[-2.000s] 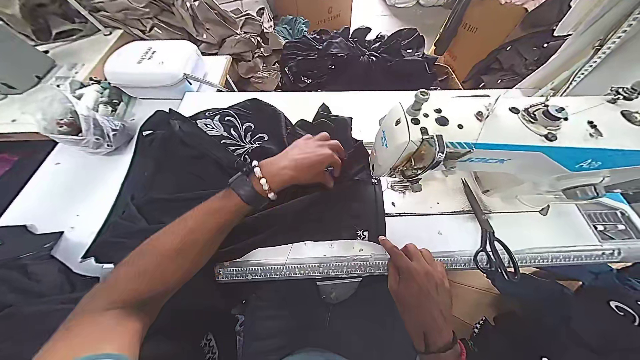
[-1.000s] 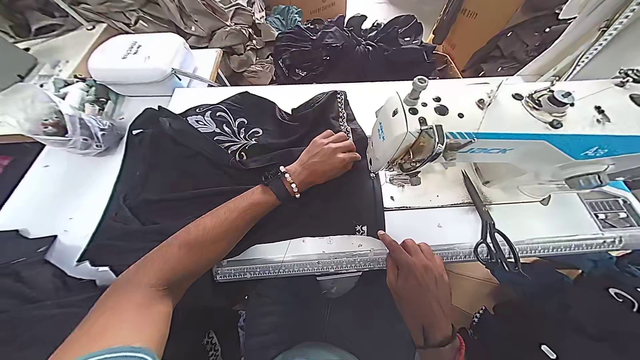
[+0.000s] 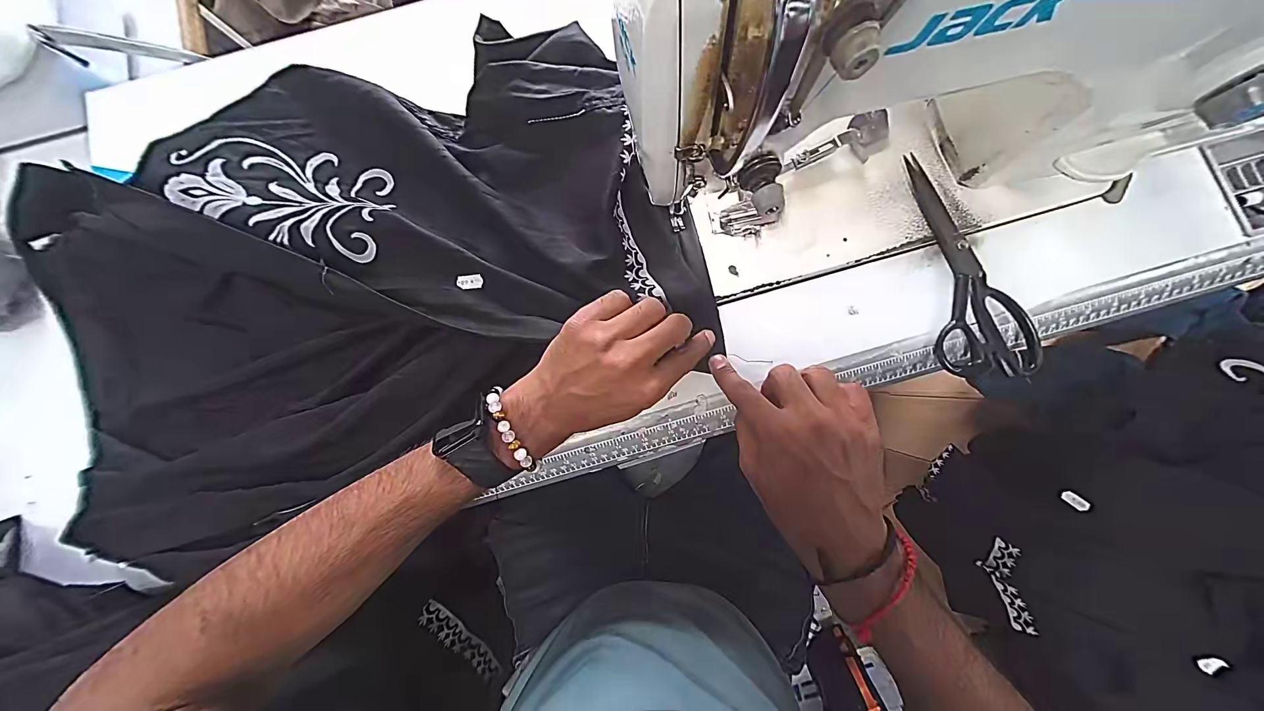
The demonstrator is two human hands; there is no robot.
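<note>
Black embroidered fabric [image 3: 425,257] lies over the white table, its right edge beneath the head of a Jack sewing machine [image 3: 671,109]. My left hand [image 3: 622,360] rests on the fabric near its lower right corner, fingers bent; whether it pinches the cloth is hidden. At that same corner, the extended index finger of my right hand [image 3: 800,434] touches the fabric edge, with the other fingers curled. The presser foot [image 3: 677,217] is over the cloth, close above both hands. Black-handled scissors [image 3: 973,286] lie to the right of the hands, their blades pointing up towards the machine.
A measuring tape strip [image 3: 632,439] runs along the table's front edge, under the scissors' handles. More black embroidered fabric [image 3: 1126,494] is piled at the lower right, and other dark cloth [image 3: 99,612] lies at the lower left.
The view has come much closer to the machine. My left hand has moved down the fabric to its front corner, beside my right index finger. The embroidered strip by the edge is now partly under the machine head.
</note>
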